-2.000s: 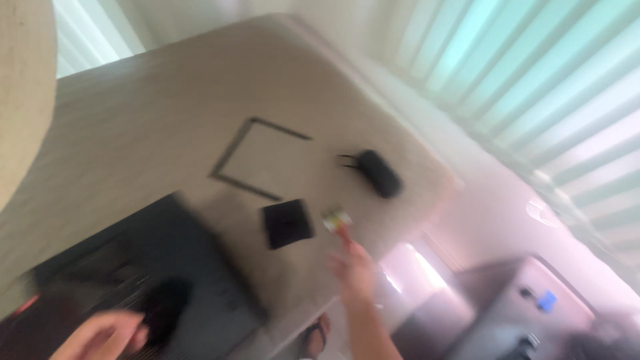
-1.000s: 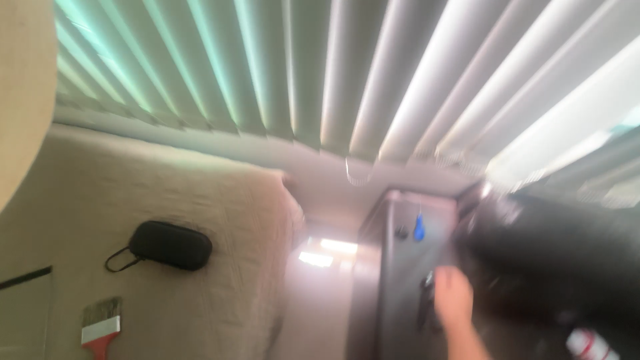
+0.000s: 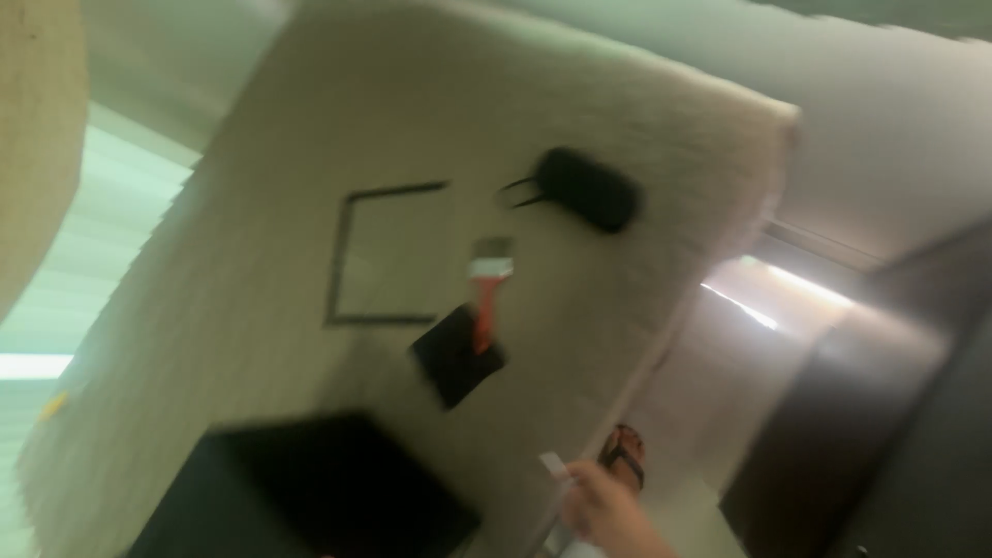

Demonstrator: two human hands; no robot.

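My right hand [image 3: 604, 504] is low in the view beside the edge of the cloth-covered surface, with its fingers closed on a small flat white piece [image 3: 553, 465]. My left hand cannot be made out. A paintbrush [image 3: 487, 291] with a red handle lies bristles away from me, its handle end over a black square piece [image 3: 456, 368]. Left of it lies a thin dark three-sided frame [image 3: 339, 256]. Farther back is a black zipped-type case [image 3: 589, 190] with a strap loop. A large dark flat object [image 3: 310, 480] fills the lower left. The picture is blurred.
The beige cover [image 3: 434, 116] ends at a right edge above a pale, shiny floor [image 3: 697, 387]. A foot in a sandal [image 3: 624, 457] stands beside that edge. Dark furniture [image 3: 837, 418] stands at the right. A small yellow thing [image 3: 54, 405] is at the far left.
The view has swung from the blinds and dark furniture back to the covered surface. My right hand was over that furniture; now it is by the cover's edge, holding the white piece.
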